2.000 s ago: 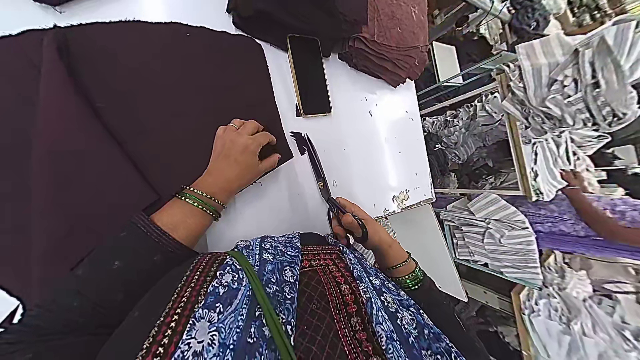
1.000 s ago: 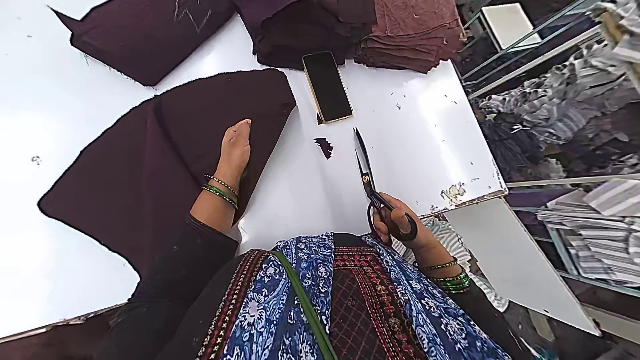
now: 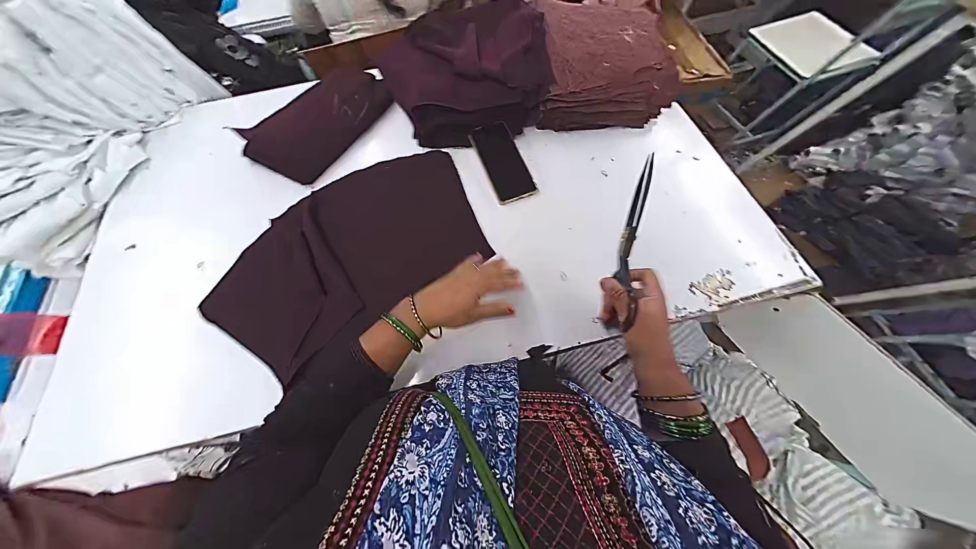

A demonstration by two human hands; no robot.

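Observation:
My left hand [image 3: 476, 293] is spread, fingers apart, over the white tabletop at the lower right corner of a dark maroon cloth piece [image 3: 396, 221]. Nothing is held in it. My right hand [image 3: 633, 297] grips the handles of long black fabric scissors [image 3: 634, 221], whose blades are nearly together and point away from me. Between the cloth and the scissors, farther back, lies a phone [image 3: 504, 164] with a dark screen. A small dark scrap [image 3: 540, 351] is at the table's near edge.
Behind the phone are a folded dark maroon cloth stack [image 3: 473, 69] and a brownish-red cloth stack [image 3: 602, 65]. Another maroon piece [image 3: 316, 126] lies at the back left, near white fabric [image 3: 61, 137]. Striped cloth [image 3: 793, 435] hangs below the near edge of the white table [image 3: 152, 305].
My left hand has come off the cloth and moved right over the tabletop. The dark scrap near the phone is gone from there. The view has shifted left.

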